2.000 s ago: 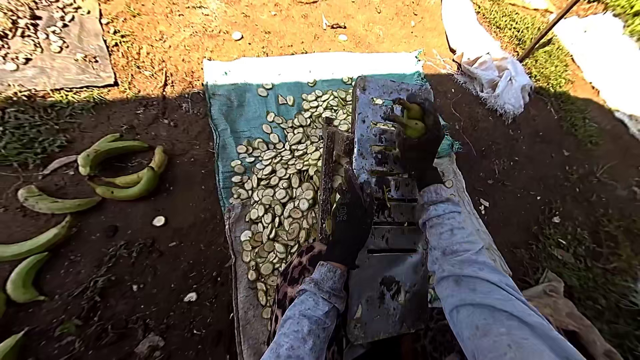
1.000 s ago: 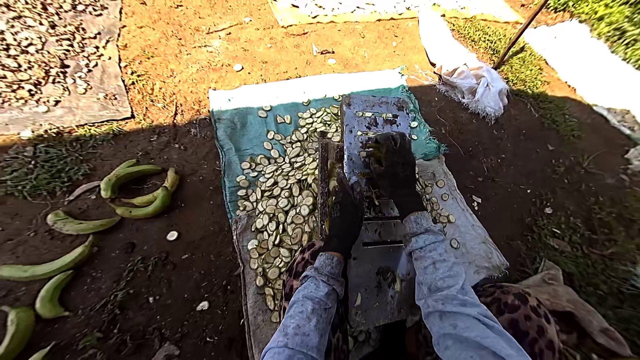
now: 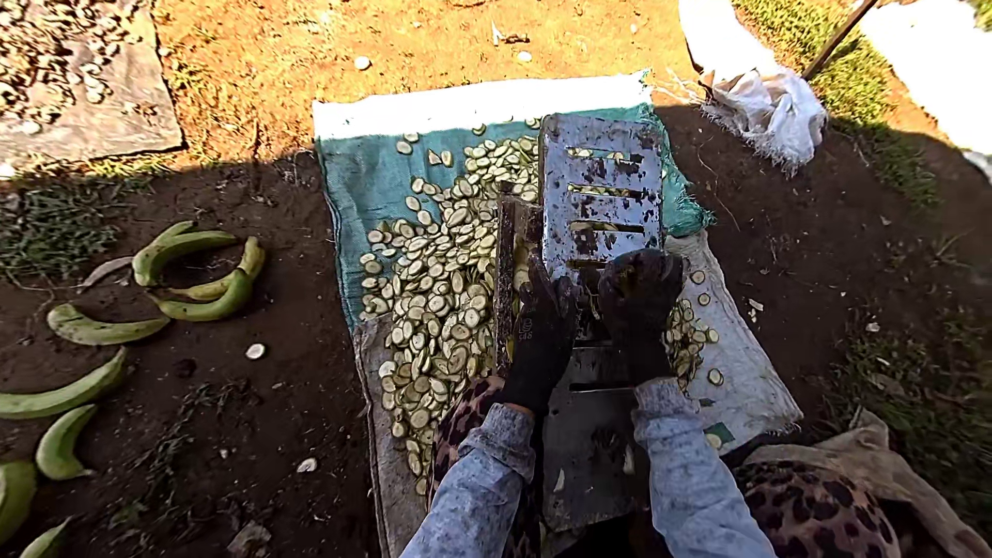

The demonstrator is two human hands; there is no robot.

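A long metal slicer plate with several slots [image 3: 603,203] stands over a heap of round plantain slices [image 3: 434,333]. Gloved in black, my left hand [image 3: 542,329] grips the slicer's left side, beside a wooden rail [image 3: 508,271]. My right hand [image 3: 640,310], in a dark glove too, is closed on the slicer's middle, over the slots; what lies under its palm is hidden, though a bit of green fruit may show at the fingers. More slices [image 3: 686,337] lie to the right of the slicer.
Below the slicer is a teal and white woven sack [image 3: 364,186]. Unpeeled green plantains [image 3: 186,252] lie on the soil at left. A sheet with drying pieces [image 3: 116,132] is at upper left. A crumpled white sack [image 3: 767,108] and a stick [image 3: 841,39] are at upper right.
My right hand has moved down the slicer toward me from its far end, where it held a green piece of fruit two seconds ago. My left hand has stayed on the slicer's left side.
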